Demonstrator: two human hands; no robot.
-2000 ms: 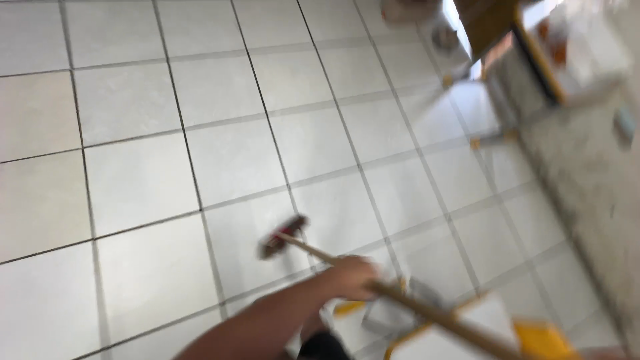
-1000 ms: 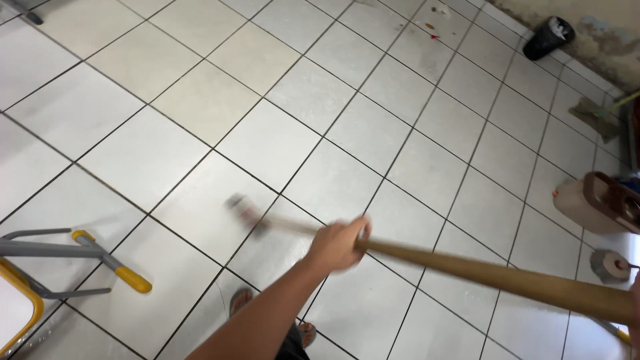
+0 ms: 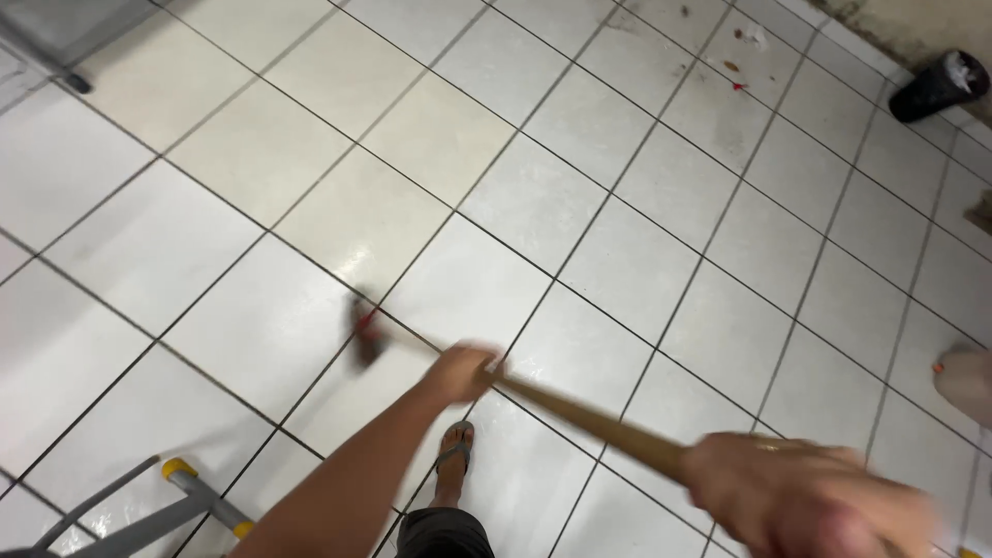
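A long wooden broom handle [image 3: 597,425] slants across the lower middle of the head view. My left hand [image 3: 465,372] is closed around its lower part, nearer the head of the broom. Around the upper part, at the lower right and close to the camera, my right hand [image 3: 798,492] is wrapped, blurred by motion. The broom head [image 3: 366,329], dark with a red part, is blurred and is at the tiled floor left of my left hand; whether its bristles touch the tiles cannot be told.
Small debris [image 3: 738,85] lies on the floor at the upper right, near a black bin [image 3: 939,85] by the stained wall. Metal legs with yellow caps [image 3: 180,469] stand at lower left, another grey leg [image 3: 74,80] at upper left. My sandaled foot [image 3: 456,449] is below my left hand.
The view has swung a lot. My right hand, barely at the frame's edge a second ago, now shows on the handle. My left hand has kept its hold on the handle throughout.
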